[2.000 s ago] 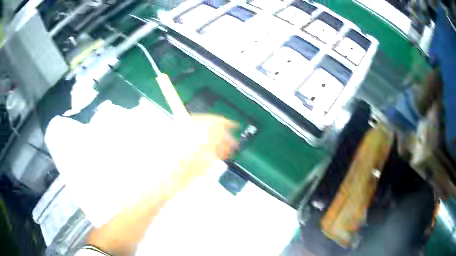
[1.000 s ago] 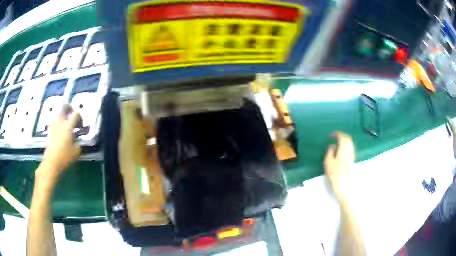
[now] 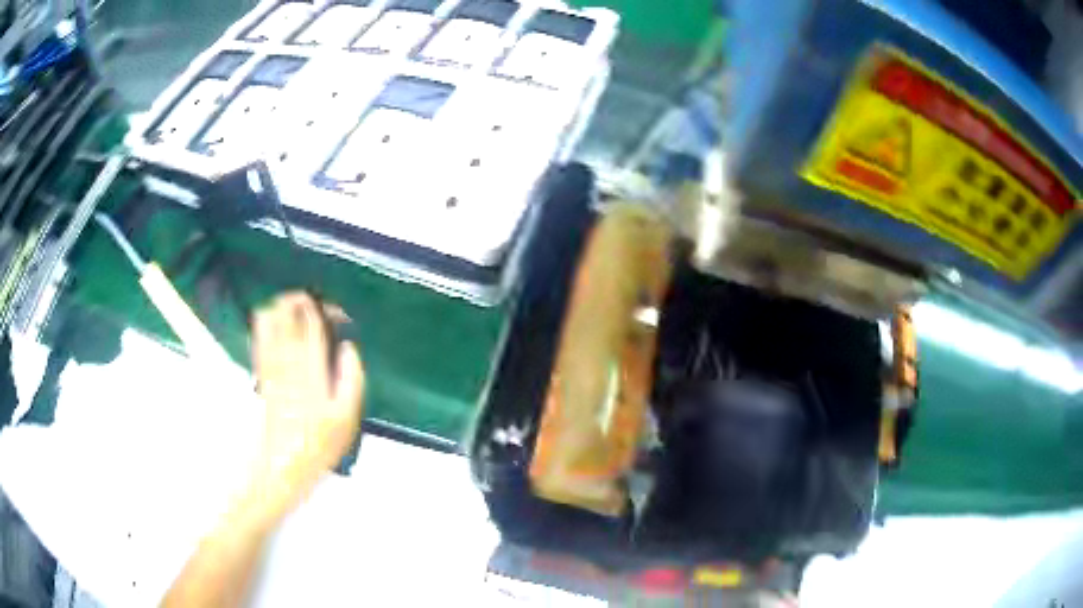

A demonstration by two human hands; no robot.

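Note:
My left hand [image 3: 303, 386] reaches in from the bottom left, low over the green belt, blurred. Something small and dark shows at its fingertips; whether it is held is unclear. A thin dark rectangular piece [image 3: 246, 196], perhaps a phone frame, is at the near edge of the white blister tray [image 3: 475, 255], beyond my hand. The tray has phone-sized pockets, several with grey-dark ends. A slim yellow-white pen tool [image 3: 176, 311] lies left of my hand. My right hand is out of the picture.
Right of the tray stands the press: amber-brown block [image 3: 600, 368], black bed [image 3: 748, 439] and blue head [image 3: 938, 71] with a yellow-red label. Red and yellow spots mark its front edge. The white bench edge [image 3: 392, 529] runs along the near side.
The view has turned left, so the press appears farther right. My left hand has moved from the tray to the belt in front of it. My right hand has left the picture.

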